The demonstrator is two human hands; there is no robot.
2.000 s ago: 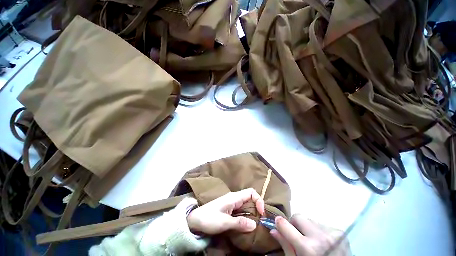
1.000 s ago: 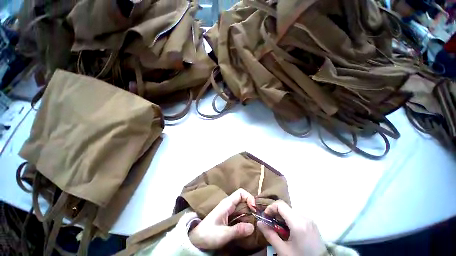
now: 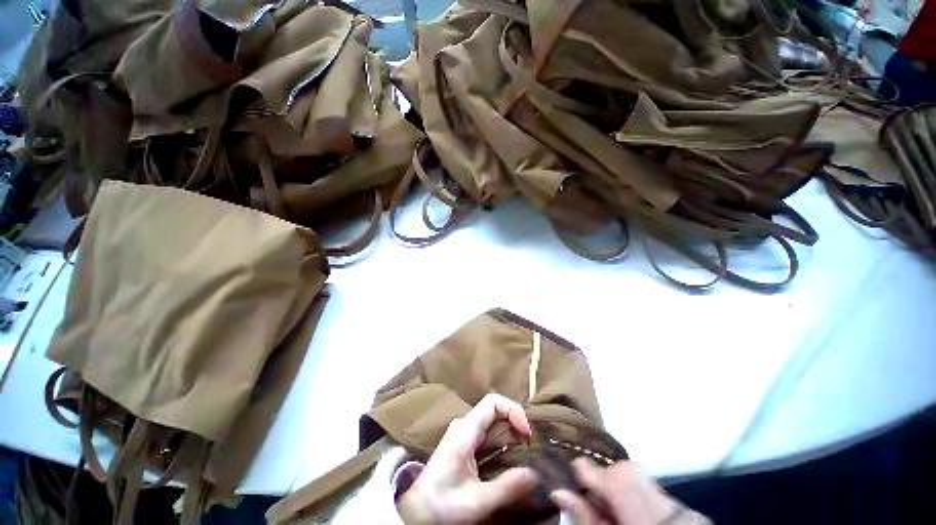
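Observation:
A brown bag body (image 3: 462,354) lies bunched at the table's near edge, with a cream strip (image 3: 535,366) on its panel and a strap (image 3: 334,484) running off to the left. My left hand (image 3: 457,472) pinches the bag's fabric at the opening. A zipper (image 3: 580,449) with metal teeth shows beside my fingers. My right hand (image 3: 616,492) is blurred and close against the opening, to the right of my left hand. What its fingers hold is too blurred to tell; the snips cannot be made out.
A flat tan bag (image 3: 185,308) lies at the left with straps hanging over the white table's (image 3: 493,277) edge. Brown bag heaps stand at the back left (image 3: 298,113) and back right (image 3: 636,123). A red-clothed part of a person (image 3: 921,51) shows at the far right.
The view has shifted. The snips with red handle, seen in my right hand a second ago, are no longer distinguishable. More toothed zipper shows right of my fingers. My left hand keeps its pinch.

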